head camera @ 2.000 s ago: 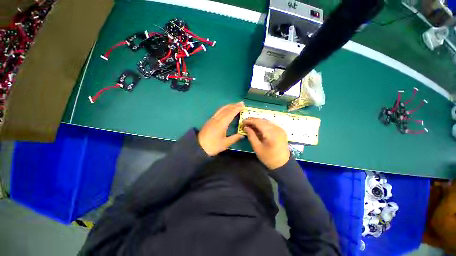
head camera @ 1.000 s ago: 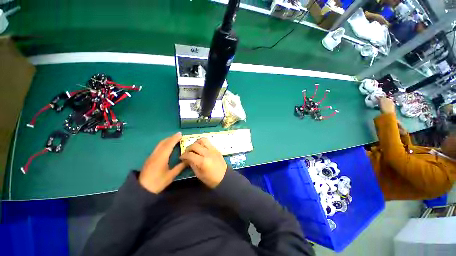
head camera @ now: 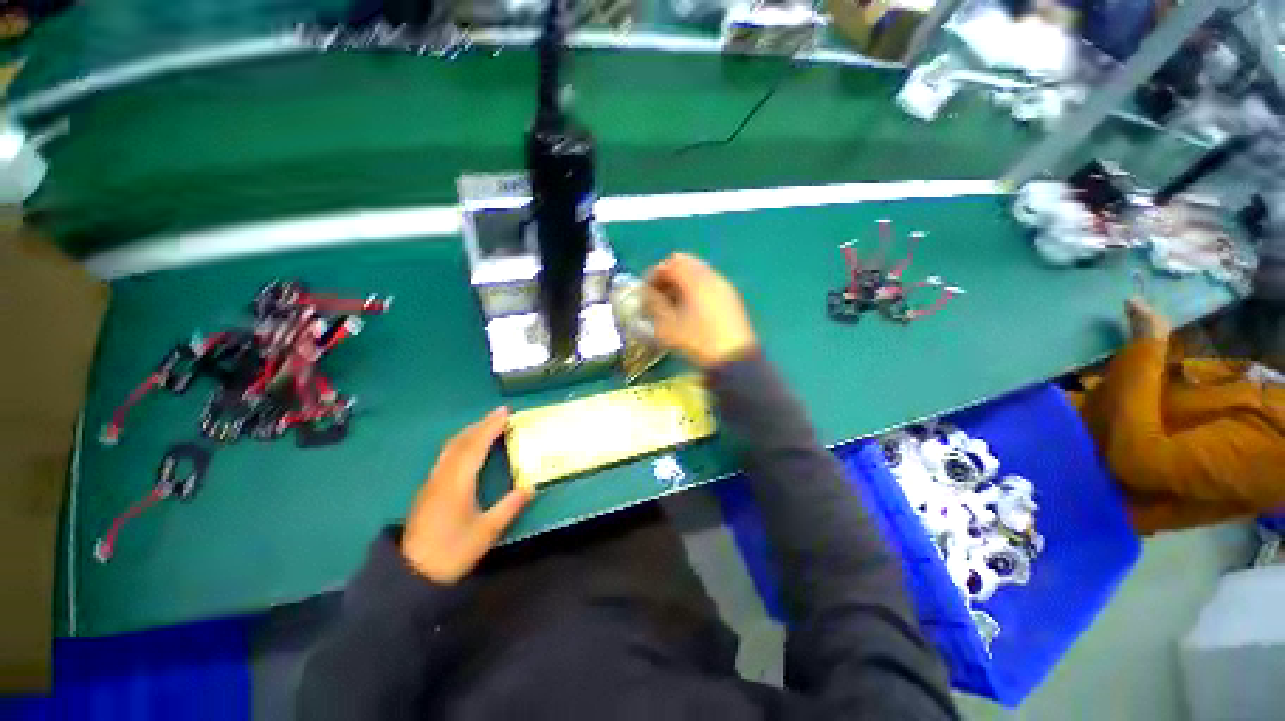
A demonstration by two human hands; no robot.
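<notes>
The yellow fixture plate (head camera: 606,433) lies on the green bench near its front edge. My left hand (head camera: 458,496) grips the plate's left end between thumb and fingers. My right hand (head camera: 695,313) is at the clear plastic bag (head camera: 637,352) with yellowish contents, behind the plate's right end; its fingertips touch or cover the bag's top, and I cannot tell if they hold anything. The black electric screwdriver (head camera: 562,233) hangs in front of the grey-white screw feeder (head camera: 553,361), upright and untouched.
A pile of black boards with red leads (head camera: 268,364) lies at the left, a smaller group (head camera: 874,293) at the right. A cardboard box (head camera: 45,465) stands at far left. A blue bin (head camera: 1064,592) holds white parts below the edge. A person in an orange sleeve (head camera: 1177,423) sits at far right.
My right hand has left the plate and moved up and right to the plastic bag. My left hand stays at the plate's left end. The camera view has shifted.
</notes>
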